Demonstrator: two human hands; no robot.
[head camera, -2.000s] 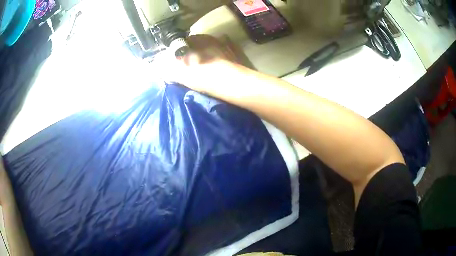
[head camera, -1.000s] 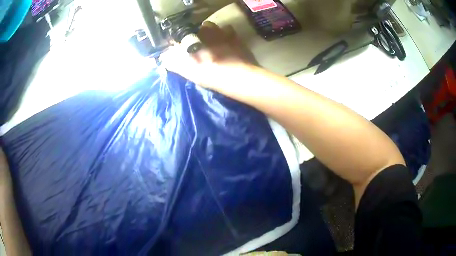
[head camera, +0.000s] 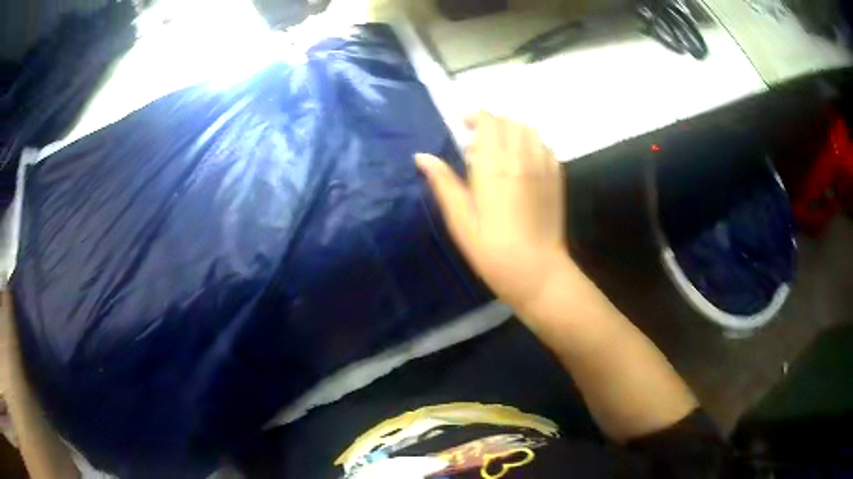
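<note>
The shiny dark blue garment panel (head camera: 234, 215) spreads from the bright sewing area over my lap, with folds fanning out from its top. A pale edge strip (head camera: 402, 360) runs along its lower right border. My right hand (head camera: 505, 192) lies at the panel's right edge, thumb spread over the blue fabric and fingers by the pale strip; it is slightly blurred and I see no grip. Only my left forearm shows at the far left; my left hand is out of view. The needle area is lost in lamp glare.
Slim black snips (head camera: 556, 42) lie on the machine bed's edge, and black-handled scissors (head camera: 673, 23) lie at the top right. A white-rimmed bin (head camera: 697, 304) with dark blue pieces stands below the table at right. A red object (head camera: 828, 173) is at the far right.
My right hand has left the needle area and come down and right to the panel's side edge. The view has shifted, so the phone is mostly cut off and the bin shows more fully.
</note>
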